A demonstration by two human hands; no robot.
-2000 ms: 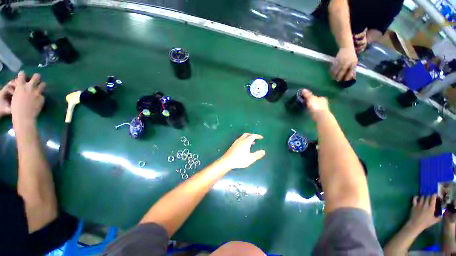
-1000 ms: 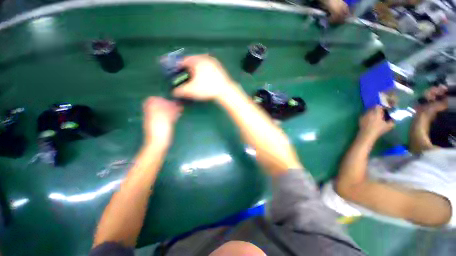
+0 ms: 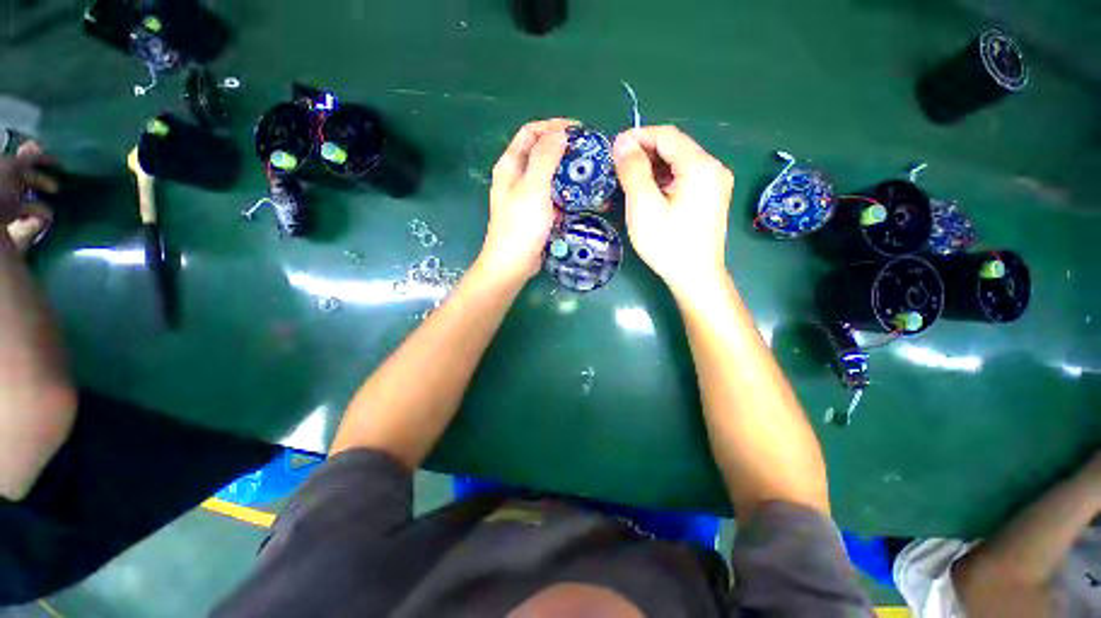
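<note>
My left hand holds a unit at the centre of the picture. Its round blue end part, with a patterned face, is between my two hands. A black housing sits just below it, its open end facing up, with a pale green spot inside. My right hand has thumb and finger pinched at the right edge of the round part, beside a pale lead wire that sticks up. Whether the fingers grip the wire or the part's edge is hard to tell.
Several black housings with wired round parts lie at right. More stand at left. Silver rings lie left of my forearm. A mallet-like tool lies far left. A lone black tube lies upper right. Neighbours' arms show at both sides.
The view has shifted. My hands have come together at the centre, around the round part and housing. The round part's patterned face now shows upward.
</note>
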